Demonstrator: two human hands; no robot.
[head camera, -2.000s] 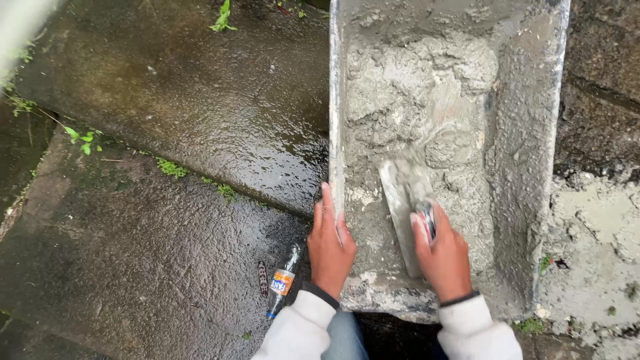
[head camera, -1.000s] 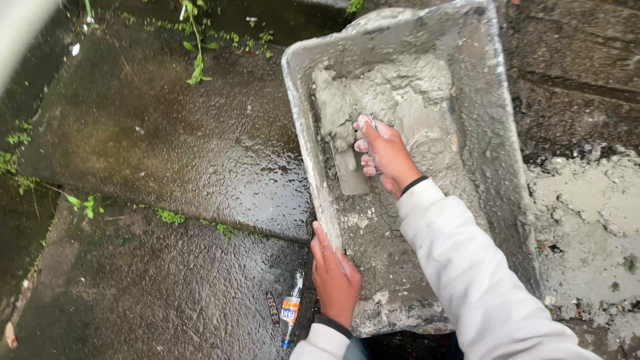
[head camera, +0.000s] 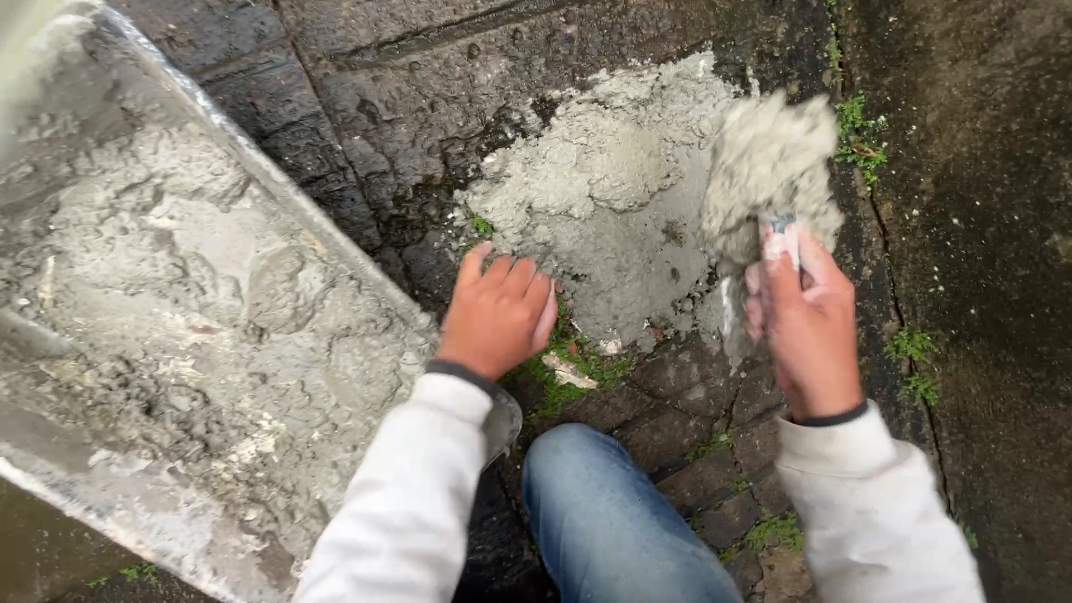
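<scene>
My right hand (head camera: 804, 327) grips the handle of a trowel (head camera: 780, 224), whose blade is hidden under a heap of wet mortar (head camera: 770, 159), blurred by motion. Beneath and left of it, a patch of mortar (head camera: 620, 176) is spread on the paving. My left hand (head camera: 500, 314), back up with fingers loosely bent, holds nothing that I can see; it is between the patch and the mortar trough (head camera: 276, 180). More wet mortar (head camera: 167, 251) lies in the trough.
Dark, wet paving stones (head camera: 402, 109) surround the patch. A long crack with small green weeds (head camera: 861, 142) runs down the right side. My knee in blue jeans (head camera: 611, 511) is at the lower middle, and moss (head camera: 548, 389) grows near my left hand.
My right hand has moved from inside the trough to over the paving, with mortar on the trowel. My left hand has let go of the trough's rim. The view has swung right.
</scene>
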